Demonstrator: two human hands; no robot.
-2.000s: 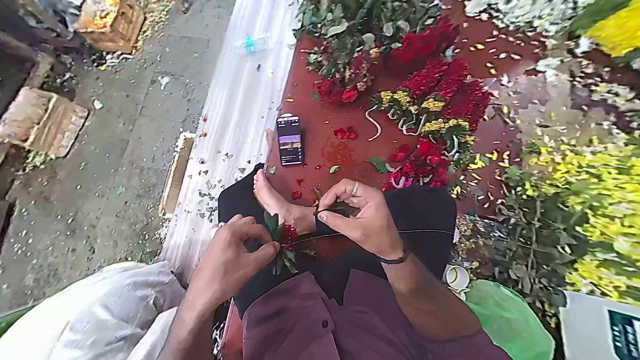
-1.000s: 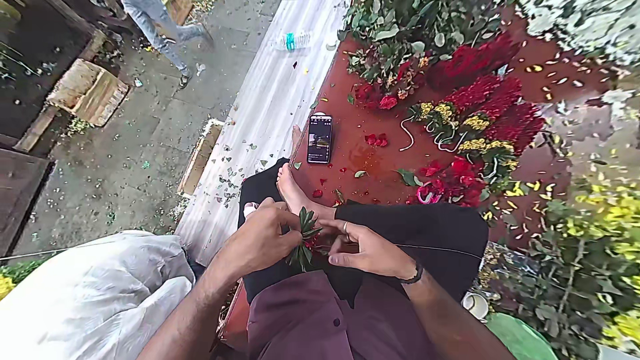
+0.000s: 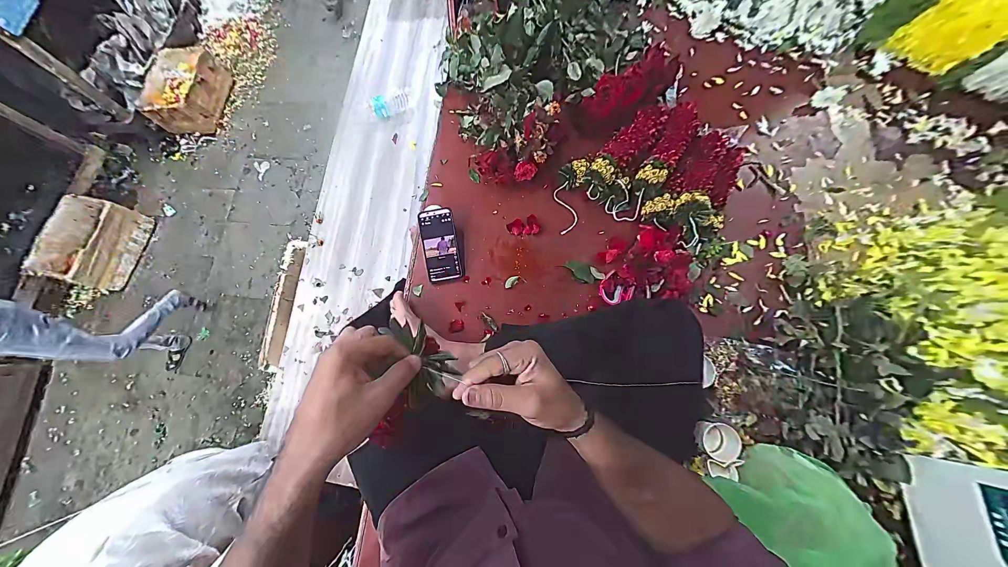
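Observation:
My left hand [image 3: 358, 386] pinches a small bunch of green leaves [image 3: 425, 364] with red flowers [image 3: 383, 429] partly hidden below the fingers. Close on its right, my right hand [image 3: 516, 386], with a ring on one finger, grips a thin white thread [image 3: 630, 383] between thumb and forefinger. The thread runs from the leaves through the fingers and on across my dark-clothed leg to the right. Both hands are above my lap. A bare foot [image 3: 404, 312] shows just behind the leaves.
A smartphone [image 3: 441, 246] lies on the red surface [image 3: 492, 272]. Beyond it are leafy rose stems [image 3: 512, 71], red and yellow flower garlands [image 3: 654, 157] and loose red roses [image 3: 650, 264]. Cups [image 3: 720, 442] and a green bag [image 3: 811, 504] lie right; a white cloth bundle [image 3: 173, 512] is left.
My right hand has drawn a little away from the leaves, with thread showing between the hands. A walking person's legs, upper left a second ago, now show at the left edge.

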